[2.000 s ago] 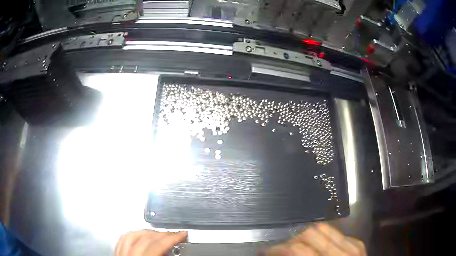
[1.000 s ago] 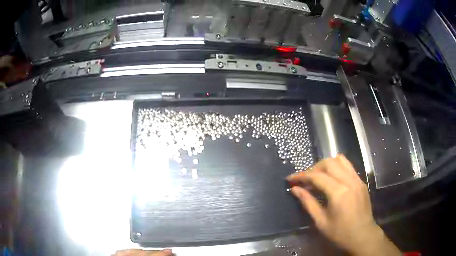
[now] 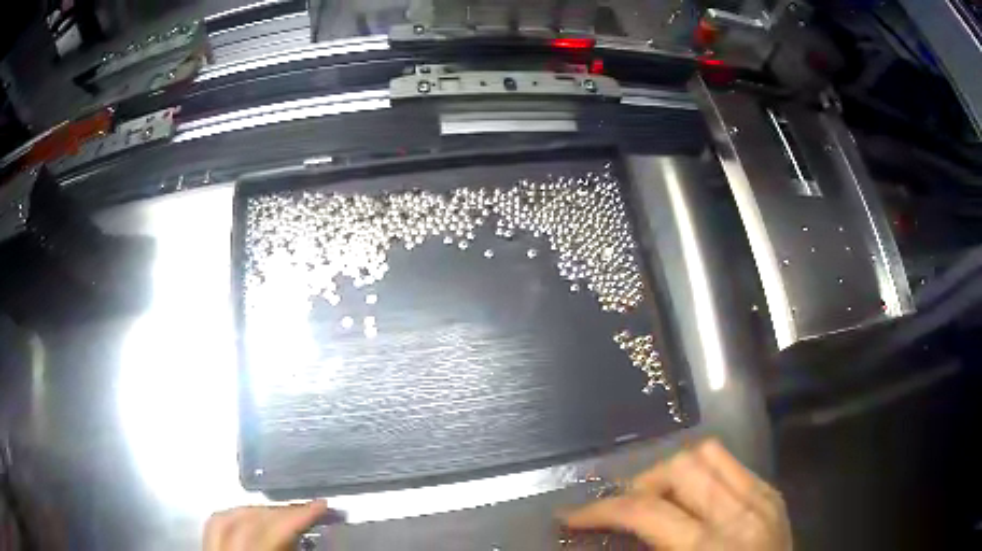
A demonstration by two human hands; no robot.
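The black parts tray (image 3: 431,463) lies on the steel bench in front of me. Loose shiny metal parts (image 3: 587,231) fill its far side and run down its right side. A flat fixture plate (image 3: 431,535) lies at the bottom edge, partly cut off by the picture. My left hand (image 3: 258,527) rests at the plate's left end, cut off by the edge, its grip hidden. My right hand (image 3: 695,506) is over the plate's right end with thumb and fingertips close together. I cannot tell whether a small part is between them.
The linear rail (image 3: 291,113) with metal blocks runs behind the tray. A grey metal side plate with a slot (image 3: 824,231) stands right of the tray. A dark stack (image 3: 65,258) stands at the left. Strong glare covers the bench at left.
My right hand has moved from the tray's right side, where it was one second ago, back to the plate at the bottom edge. The view has shifted, and more of my left hand shows.
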